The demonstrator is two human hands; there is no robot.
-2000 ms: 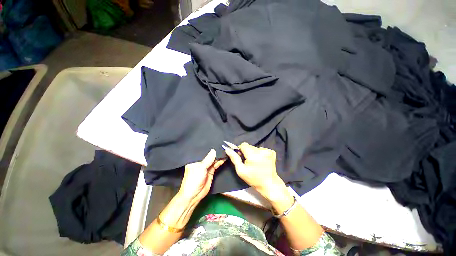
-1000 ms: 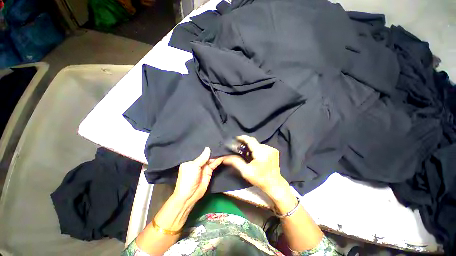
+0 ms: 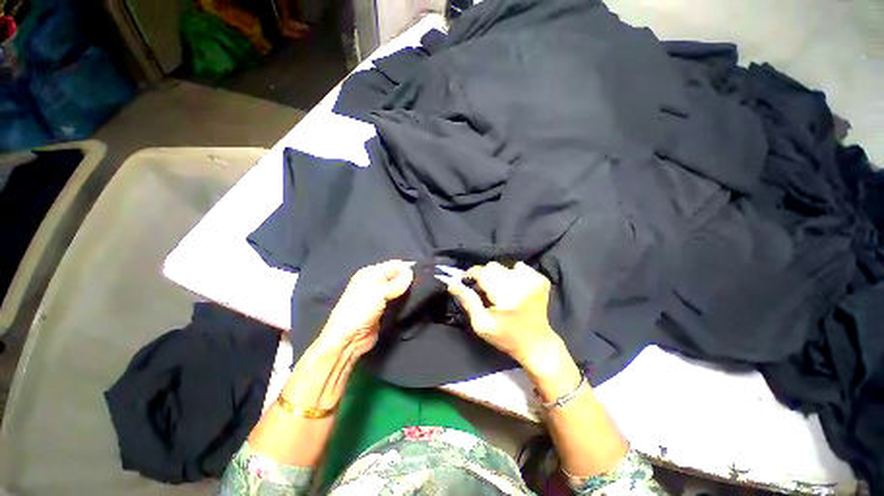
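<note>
A dark garment [image 3: 349, 218] lies at the near edge of the white table, its front part hanging over the edge. My left hand [image 3: 363, 305] is closed on the garment's fabric, thumb on top. My right hand [image 3: 509, 305] is closed around small thread snips [image 3: 450, 275]; their pale tips point left toward my left hand, above the cloth. The handle is mostly hidden in my fist. Dark folds of the garment lie between the hands. Any thread is too small to tell.
A pile of dark garments [image 3: 717, 223] covers the white table [image 3: 703, 407] ahead and right. A pale bin [image 3: 78, 320] at left holds a dark garment [image 3: 199, 392]. Another bin [image 3: 73, 199] stands farther left. Green cloth [image 3: 388, 426] covers my lap.
My left hand has shifted left and up with the cloth, and the gap between my hands is wider. More of the garment now hangs over the edge, its folds changed.
</note>
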